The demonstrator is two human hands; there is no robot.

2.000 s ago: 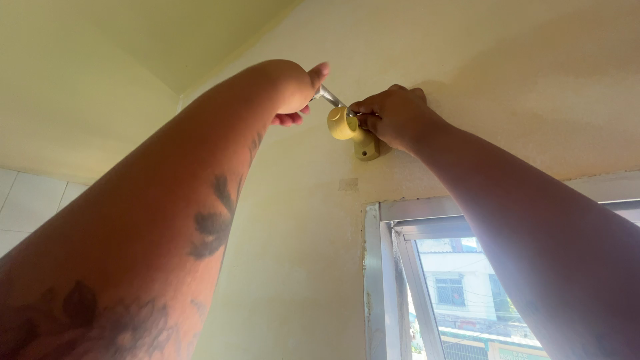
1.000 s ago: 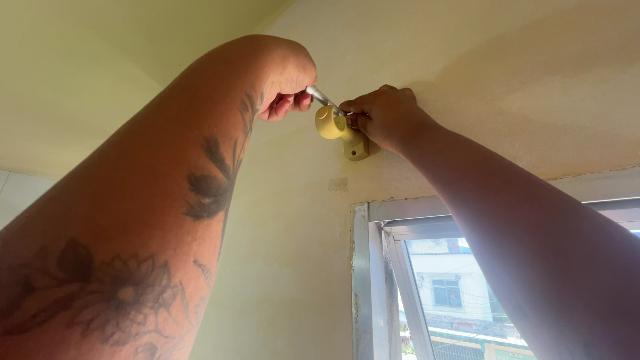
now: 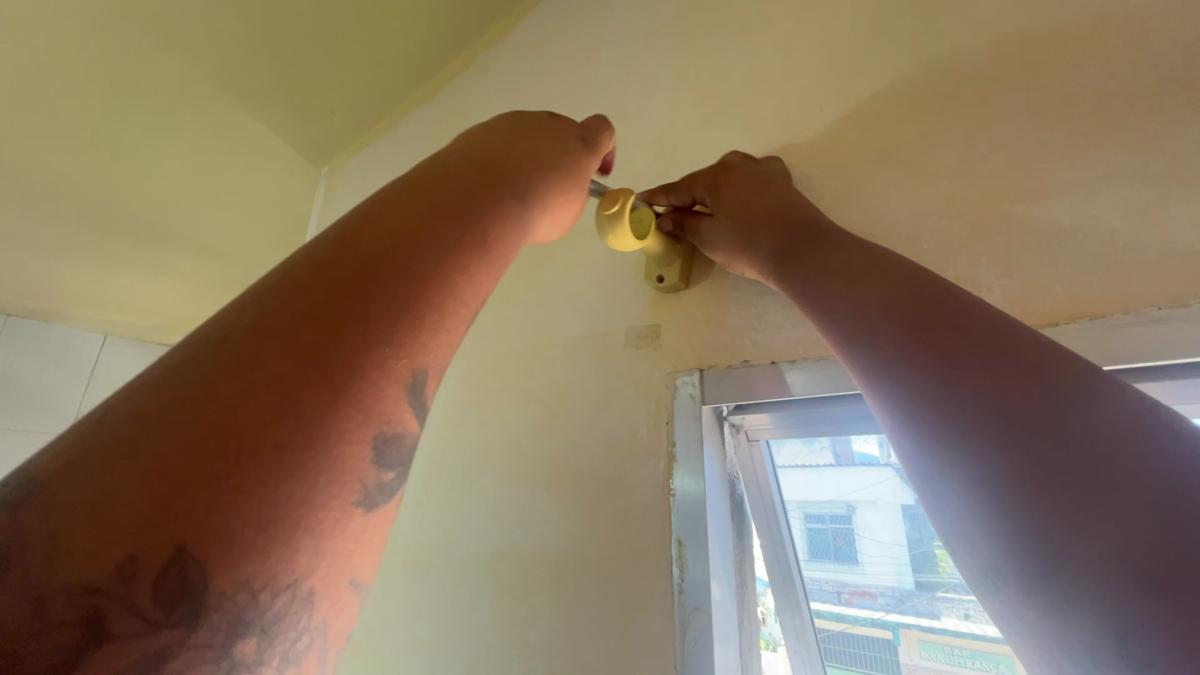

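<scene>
A yellow curtain rod bracket (image 3: 667, 262) with a round open ring is mounted on the wall above the window's left corner. My left hand (image 3: 553, 173) is raised left of the ring, closed around a thin metal tool (image 3: 598, 189), perhaps a wrench or screwdriver; most of it is hidden by the hand and the ring. The tool reaches behind the ring's top. My right hand (image 3: 731, 211) is on the bracket's right side, thumb and forefinger pinched near the ring and the tool's far end. What those fingertips hold is too small to tell.
Below the bracket is a metal window frame (image 3: 689, 525) with a tilted glazed sash (image 3: 773, 544). The painted wall (image 3: 525, 450) meets a sloping ceiling (image 3: 187, 94) at upper left. White tiles (image 3: 47, 370) show at the left edge.
My left hand has turned at the wrist, and its grip around the tool has shifted. My right hand has stayed at the bracket.
</scene>
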